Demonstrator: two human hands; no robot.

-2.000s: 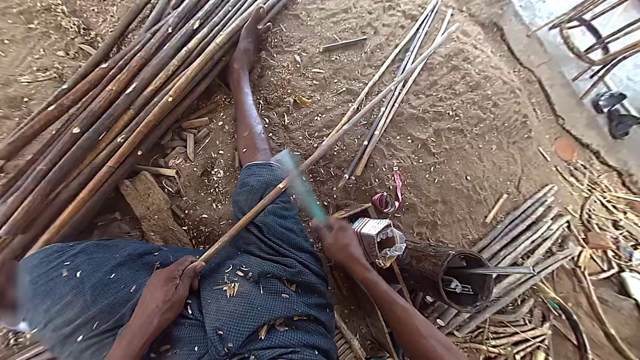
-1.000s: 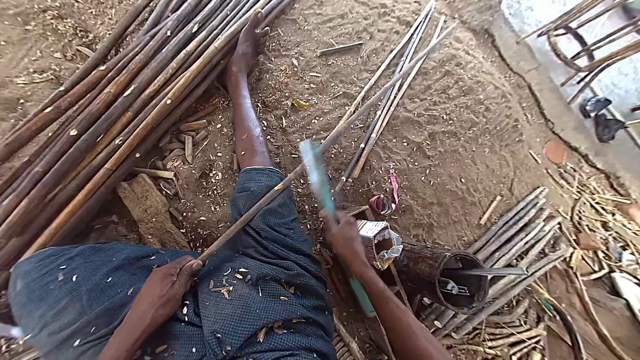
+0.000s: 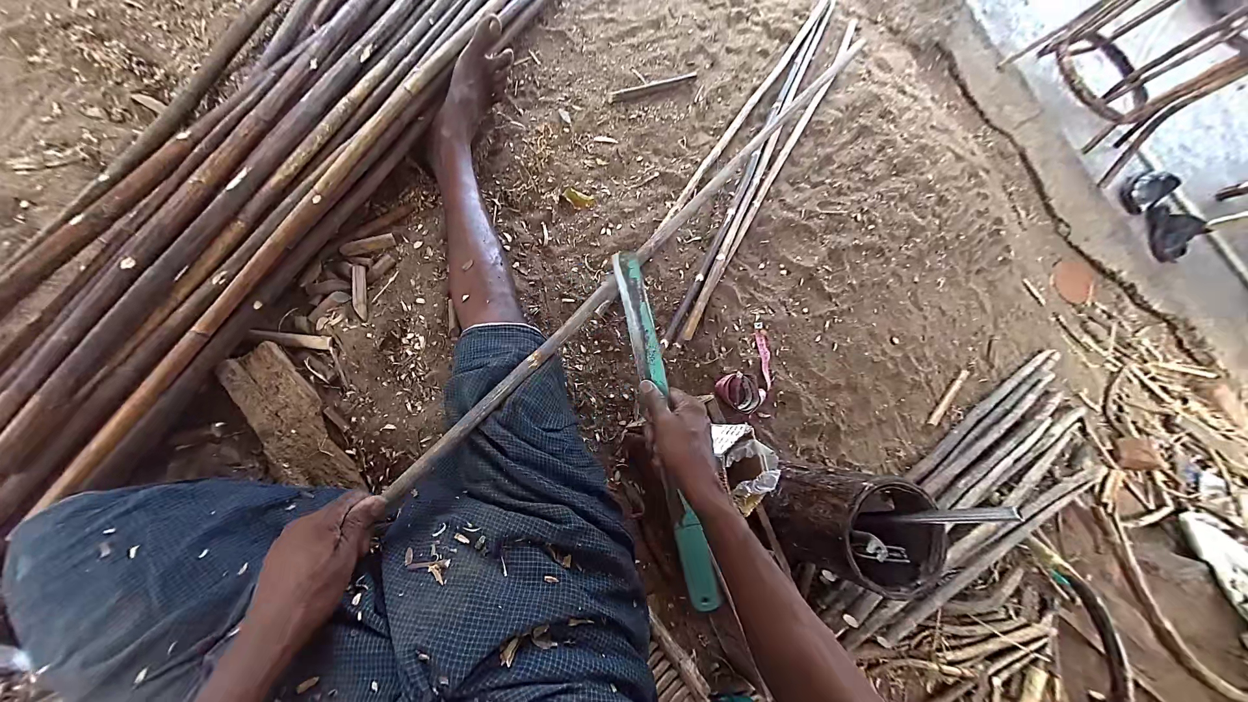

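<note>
My left hand [image 3: 317,551] grips the near end of a long thin wooden stick [image 3: 522,372], which slants up to the right across my raised knee. My right hand [image 3: 681,441] is closed around a green-and-metal bladed tool [image 3: 641,327], whose exact kind I cannot tell; its far end lies at the stick, beyond the knee. A green handle [image 3: 695,561] shows below my right wrist. Wood shavings lie scattered on the checked blue cloth [image 3: 517,595] over my legs.
Long dark poles [image 3: 224,234] lie at the left beside my bare foot. Several thin sticks [image 3: 751,205] lie ahead. At the right are a rusty metal can [image 3: 853,526] with tools in it, a bundle of short sticks [image 3: 994,439] and a rolled pink measuring tape [image 3: 743,390].
The tool in my right hand has turned more upright since two seconds ago, and its green handle end now shows below the wrist. My left hand stays on the stick.
</note>
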